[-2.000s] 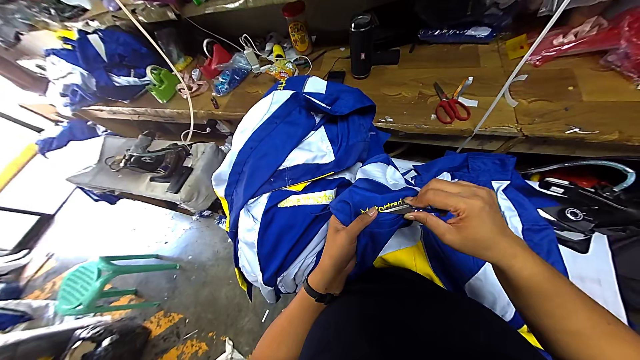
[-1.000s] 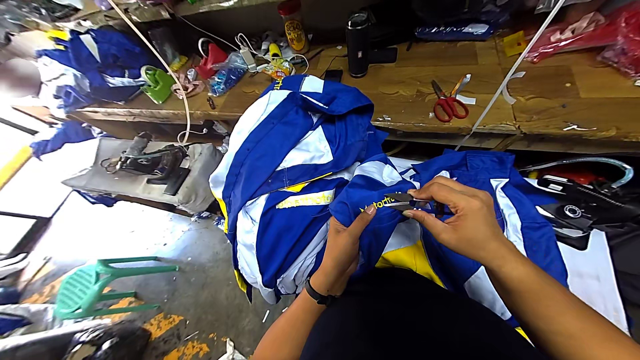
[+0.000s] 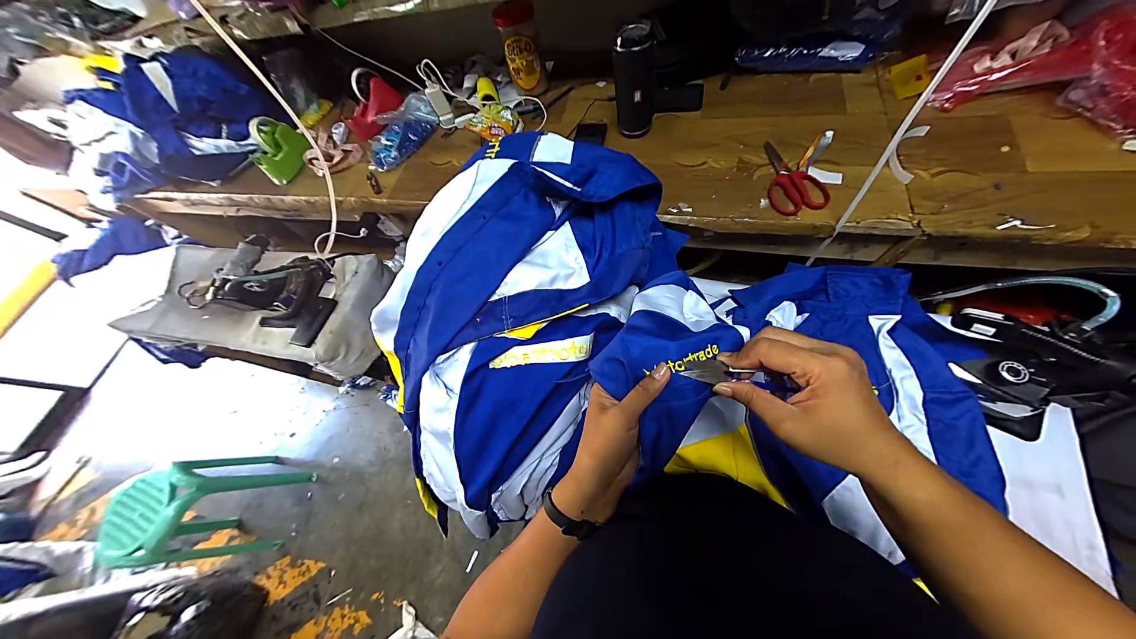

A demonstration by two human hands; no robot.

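My left hand point(image 3: 612, 435) grips the edge of a blue and white fabric garment point(image 3: 652, 342) that bears yellow embroidered lettering. In my right hand point(image 3: 812, 395) is a small pair of thread snips point(image 3: 706, 371), held between thumb and fingers with the metal blades pointing left over the lettering, close to my left thumb. The snips' handle is mostly hidden by my fingers. More of the blue, white and yellow cloth lies under and to the right of my hands. At the left, a thick pile of matching garments point(image 3: 532, 266) leans against the wooden bench.
Red-handled scissors point(image 3: 797, 191) lie on the wooden bench point(image 3: 737, 169), with a black cylindrical speaker point(image 3: 634, 80) and a jar point(image 3: 519, 49) behind. A sewing machine point(image 3: 1012, 368) stands at right. A green plastic stool point(image 3: 146, 519) and a padded surface with a machine part point(image 3: 275, 288) are at left.
The snips' blades have shifted slightly along the yellow lettering, which shows more to their upper side now. My left hand keeps its hold on the cloth.
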